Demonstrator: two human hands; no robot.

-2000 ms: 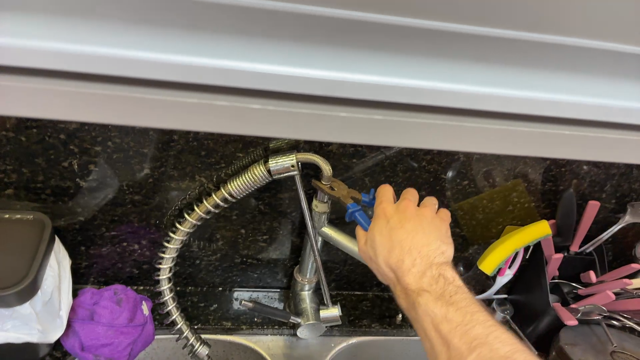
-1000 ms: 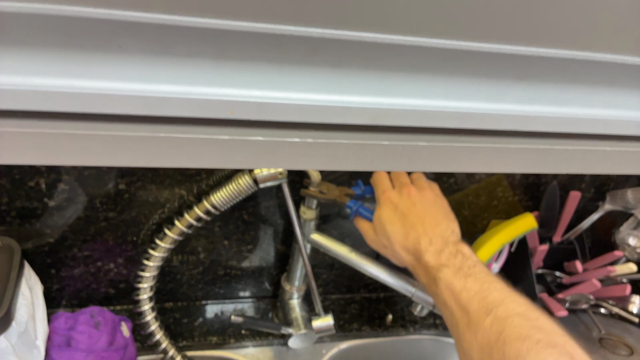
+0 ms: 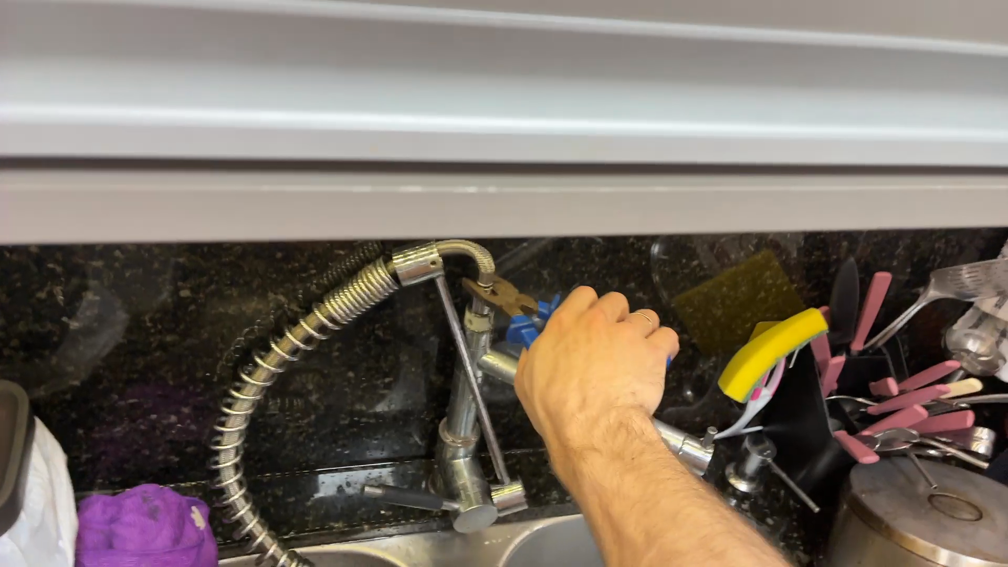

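Observation:
My right hand (image 3: 602,358) is closed around the blue handles of a pair of pliers (image 3: 508,298). Their rusty jaws are at the fitting where the braided hose (image 3: 471,250) meets the top of the chrome faucet column (image 3: 465,394). A coiled spring (image 3: 268,358) wraps the hose as it arcs down on the left. A thin metal support rod (image 3: 472,378) runs from the spring's collar (image 3: 417,264) to the faucet base. The spout (image 3: 689,447) passes behind my hand and wrist. My left hand is out of view.
A pale cabinet edge (image 3: 504,206) spans above the faucet. At right are a yellow sponge (image 3: 772,354), a holder with pink-handled cutlery (image 3: 866,370) and a lidded metal pot (image 3: 937,504). A purple cloth (image 3: 146,526) lies at lower left, above the steel sink (image 3: 441,547).
My right hand stays on the pliers, whose jaws remain near the top of the faucet column. The view has shifted, and the metal pot shows more fully at lower right.

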